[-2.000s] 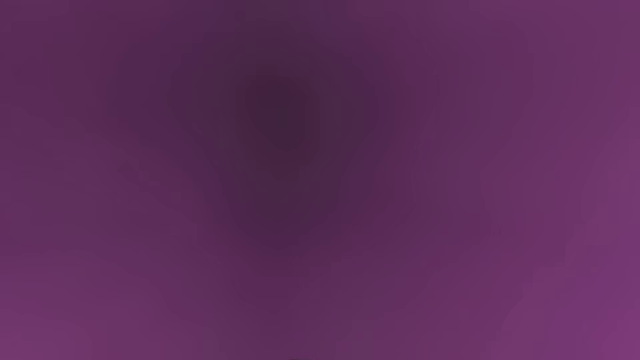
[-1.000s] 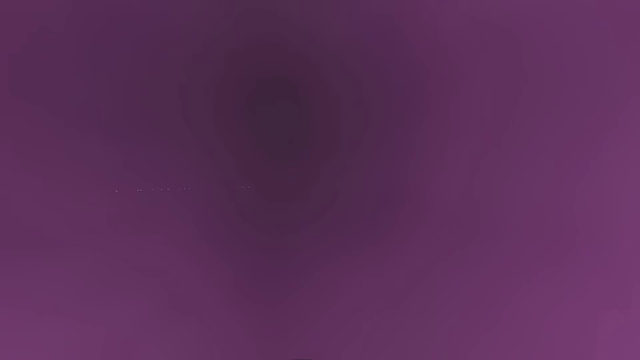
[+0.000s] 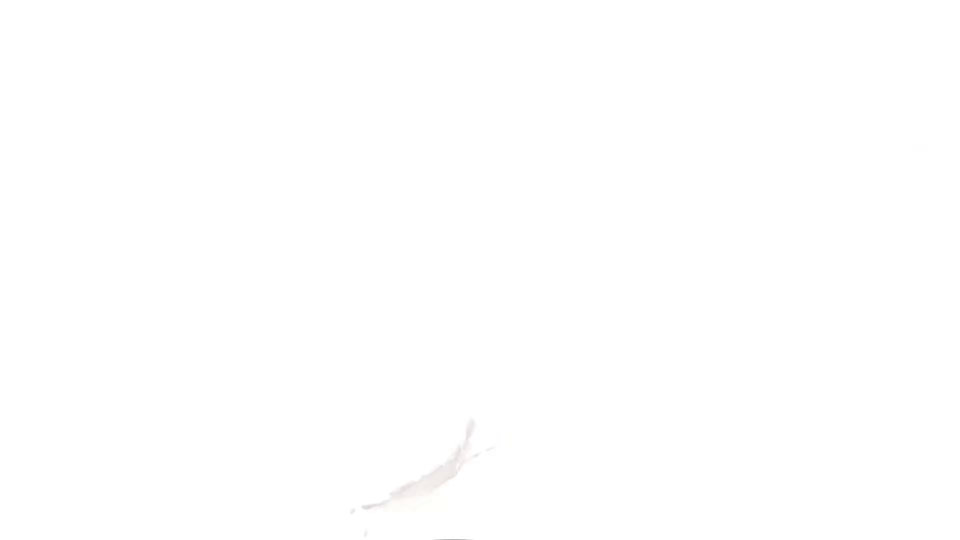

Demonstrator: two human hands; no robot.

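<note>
Almost the whole head view is washed out to plain white. Low and a little left of the middle shows a faint greyish-pink streak (image 3: 431, 481), slanting up to the right; what it belongs to cannot be told. Neither my left hand nor my right hand can be made out, and no held or touched thing is visible.
A thin dark sliver (image 3: 454, 538) lies at the very bottom edge, too small to name. Overexposure hides any surfaces, edges or obstacles.
The view has gone from a blurred dark purple, with a darker patch above the middle, to nearly all white. The faint streak was not visible before.
</note>
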